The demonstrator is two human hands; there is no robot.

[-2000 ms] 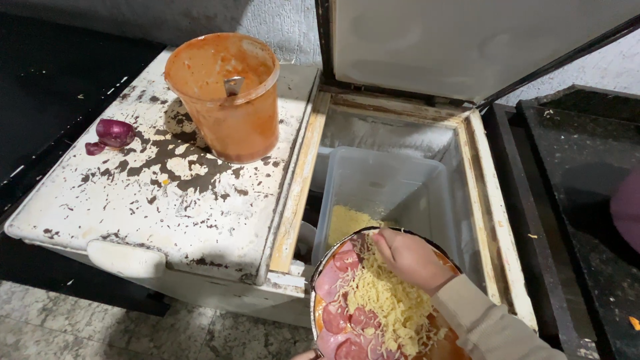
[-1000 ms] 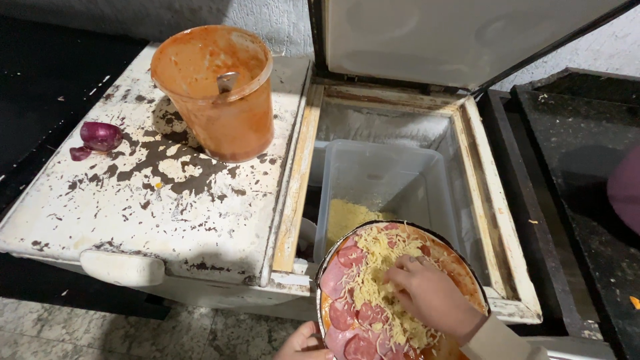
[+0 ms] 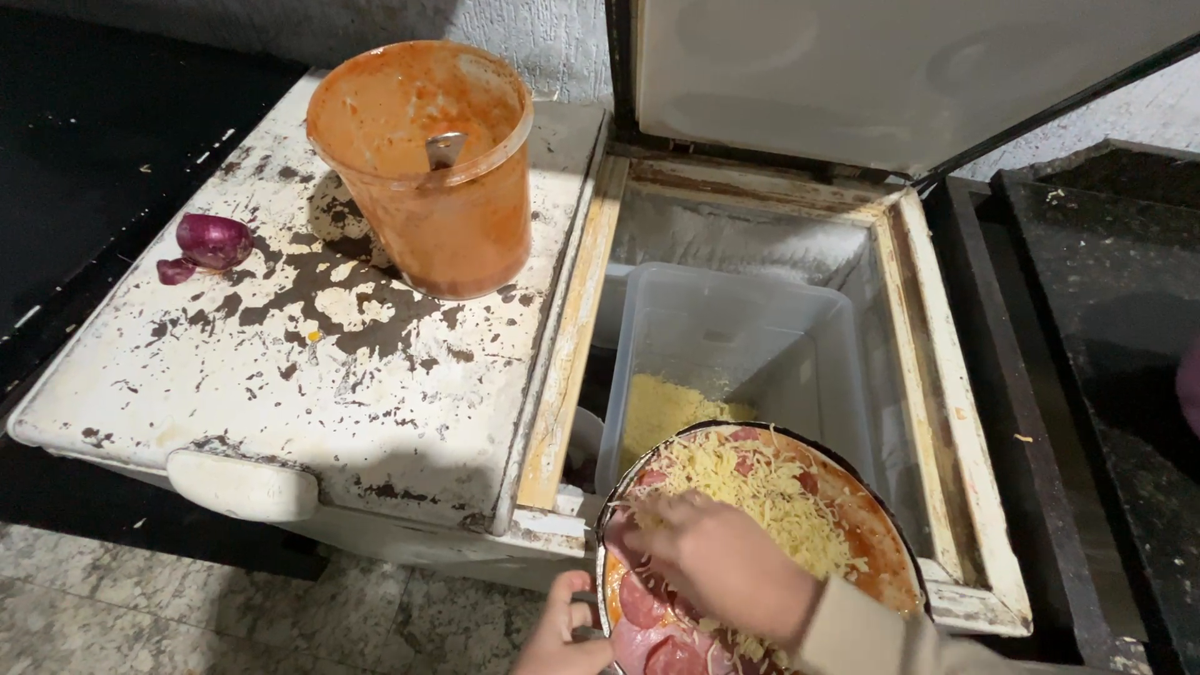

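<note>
A round pizza [image 3: 647, 600] with sauce, sliced meat and shredded cheese [image 3: 787, 487] lies in a dark-rimmed pan, over the front edge of an open chest freezer [image 3: 947, 394]. My left hand [image 3: 565, 633] grips the pan's left rim, partly cut off by the frame's bottom. My right hand [image 3: 717, 562] is on the cheese at the pizza's left part, fingers pointing left and blurred; whether cheese is between them cannot be told. Behind the pan, a clear plastic bin [image 3: 750, 300] inside the freezer holds more shredded cheese [image 3: 670, 408].
The freezer's raised lid [image 3: 844, 75] stands behind. On the closed, peeling white lid [image 3: 375, 403] at left are a sauce-smeared plastic bucket [image 3: 450, 225] with a metal utensil inside and a cut red onion [image 3: 215, 242]. A dark stone counter [image 3: 1116, 281] flanks the right side.
My right hand has moved left across the pizza, from the middle of the cheese to its left part. Shredded cheese now covers more of the pizza's upper area.
</note>
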